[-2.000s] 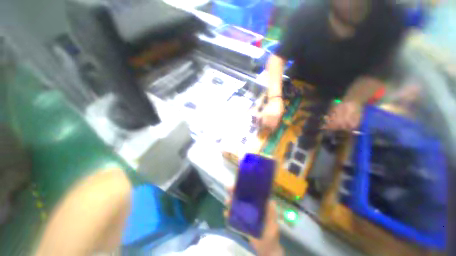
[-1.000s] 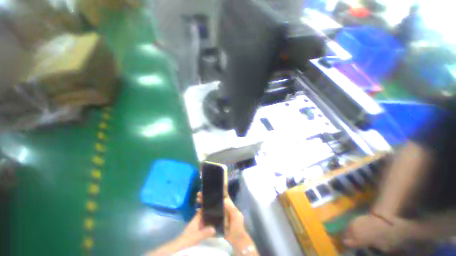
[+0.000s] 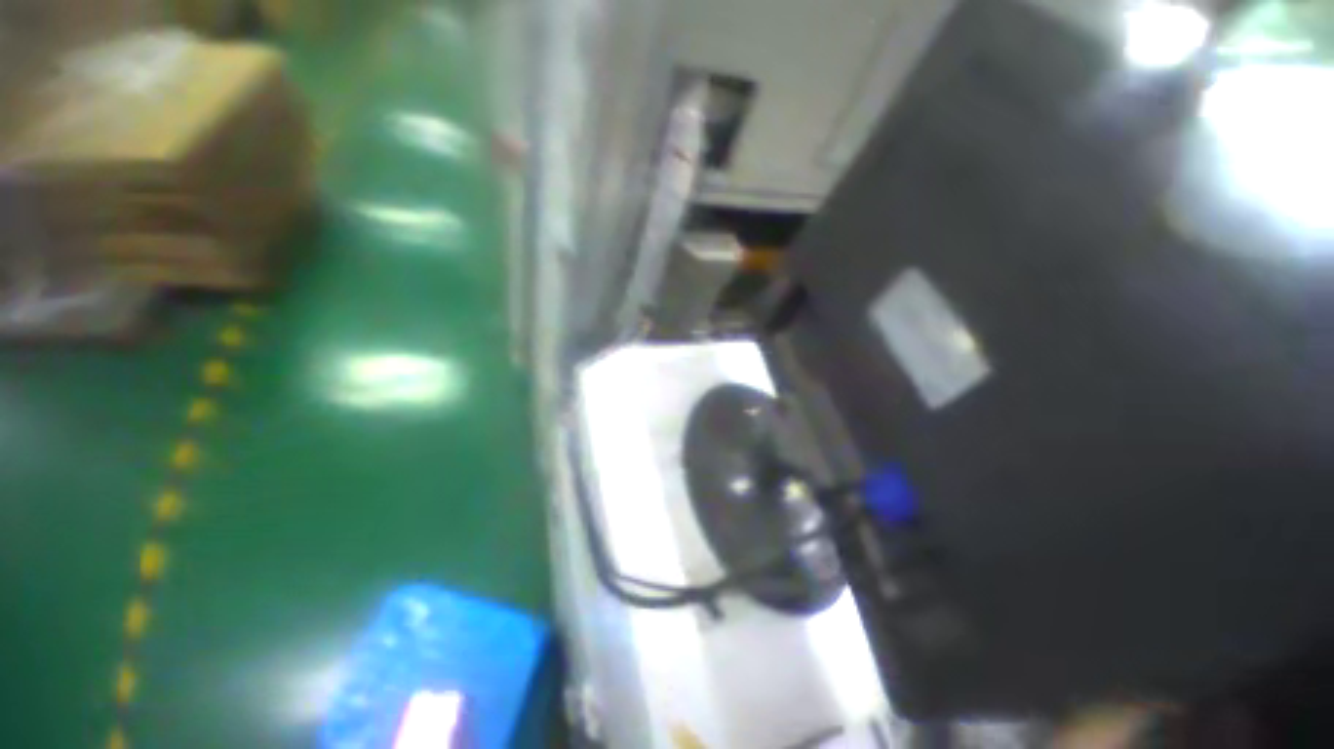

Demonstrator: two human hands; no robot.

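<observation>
Neither of my hands can be made out. Nearest in front is the dark back of a large monitor (image 3: 1083,395) with a pale label on it. Its round dark base (image 3: 739,490) stands on a white machine top (image 3: 644,424). A black cable (image 3: 651,593) loops across the base, and a blue connector (image 3: 890,495) shows at the monitor's lower left. A small bright pinkish-white shape (image 3: 429,720) is cut off by the bottom edge; I cannot tell if it is the phone's screen. A blurred skin-toned patch lies at the bottom right, its owner unclear.
A blue stool or box (image 3: 439,659) stands on the green floor (image 3: 351,498) at the lower left. A yellow dashed line (image 3: 168,505) runs along the floor. Stacked cardboard boxes (image 3: 190,161) are at the upper left. A grey machine cabinet (image 3: 805,88) is behind the monitor.
The view has swung toward the monitor's back, which now looms large at right. My hands with the phone, the orange fixture and the coworker's arm have left clear view.
</observation>
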